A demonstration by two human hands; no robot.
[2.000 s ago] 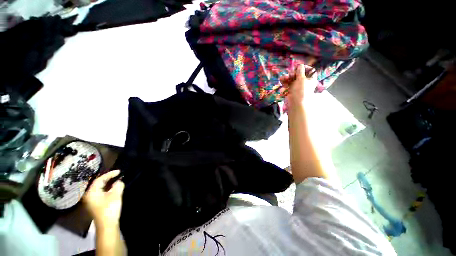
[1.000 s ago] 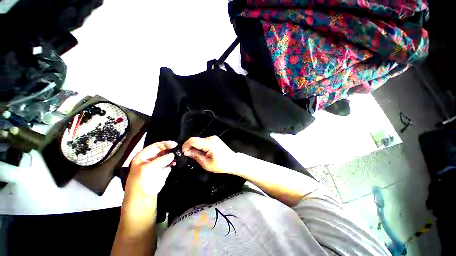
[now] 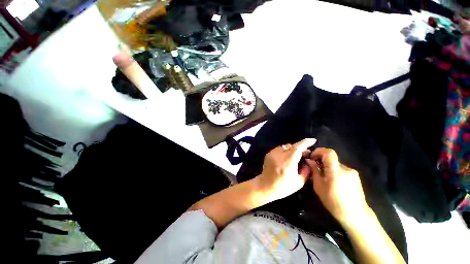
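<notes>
A large black garment (image 3: 340, 118) lies on the white table and partly on my lap. My left hand (image 3: 282, 167) and my right hand (image 3: 332, 178) meet over it, fingertips close together, pinching the black cloth. A tiny dark piece may be between the fingertips, but it is too small to tell. No needle or thread can be made out. An oval white dish (image 3: 221, 117) with small dark fasteners (image 3: 227, 105) stands at the upper left of the hands. A slim red-and-white tool lies at its far edge, with a small red item at its right.
A brown-olive folder (image 3: 214, 135) lies under the dish, with a black strap beside it. Thread cones (image 3: 180, 77) and crinkled clear bags (image 3: 206, 56) stand behind. Another person's arm (image 3: 134, 72) reaches over the table at left. Floral garments (image 3: 458, 124) lie at the right edge.
The view has swung left, so the dish and floral garments sit further right. The right hand came back from the floral garments to the left hand. Both hands remain together at the black cloth.
</notes>
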